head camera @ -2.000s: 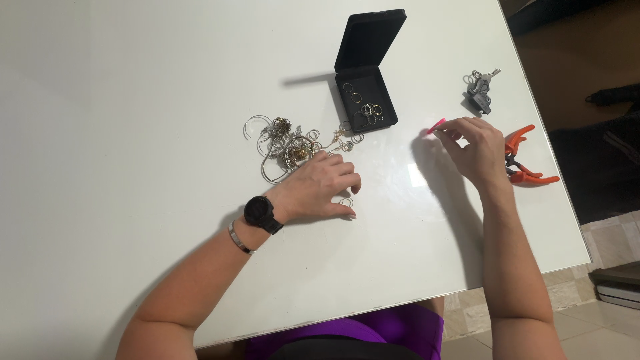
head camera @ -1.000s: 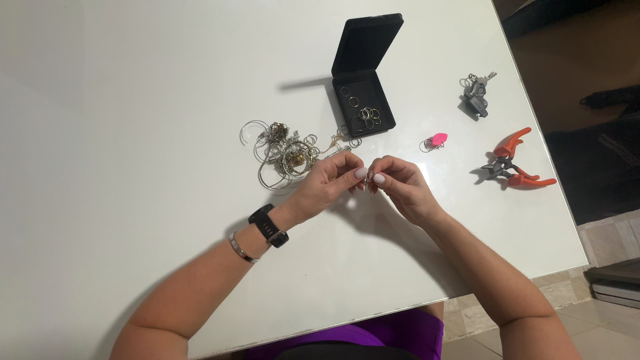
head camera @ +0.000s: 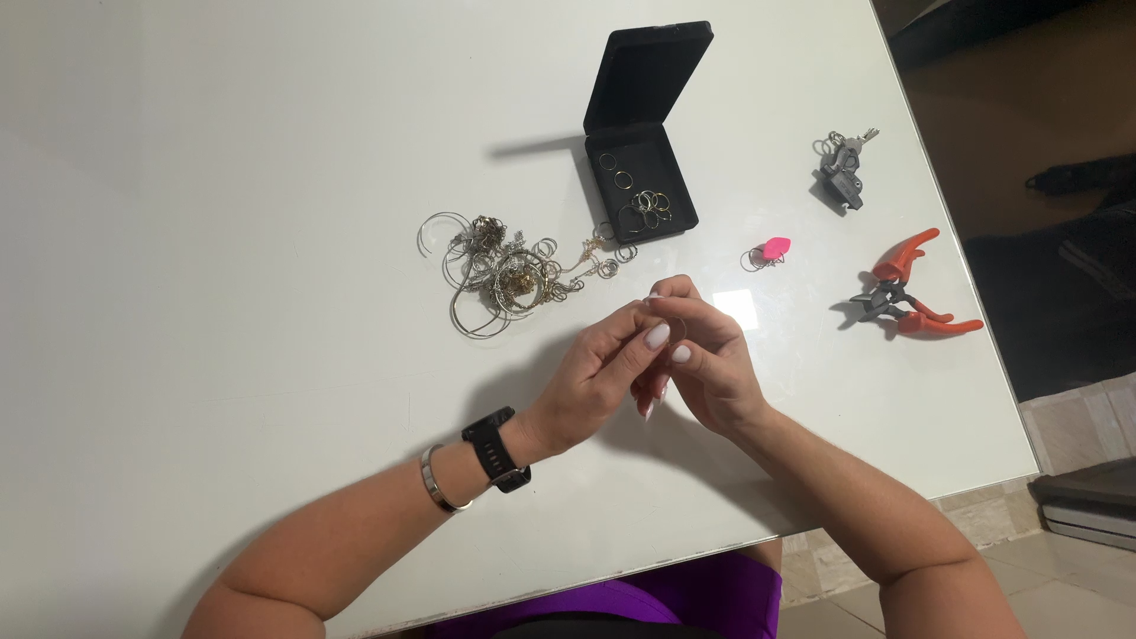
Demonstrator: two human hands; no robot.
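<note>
My left hand [head camera: 603,373] and my right hand [head camera: 714,359] meet above the white table, their fingertips around a thin hoop [head camera: 679,330], which is partly hidden by the fingers. Beyond my left hand lies a tangled heap of metal jewelry [head camera: 515,280], with chains, bangles and small rings. An opened black jewelry box [head camera: 603,197] stands farther back, several thin hoops [head camera: 652,206] in its base. Right of my hands is a bright pink tag [head camera: 777,248] with thin rings beside it.
Orange-handled pliers [head camera: 896,297] lie with handles spread near the right edge of the glossy white table [head camera: 266,222]. Behind them is a bunch of keys [head camera: 843,169] with a grey fob. The table's near edge runs just in front of my lap.
My right hand has moved left from beside the pliers to meet my left hand, letting go of the pink tag, which lies on the table. Both hands now hold the thin hoop.
</note>
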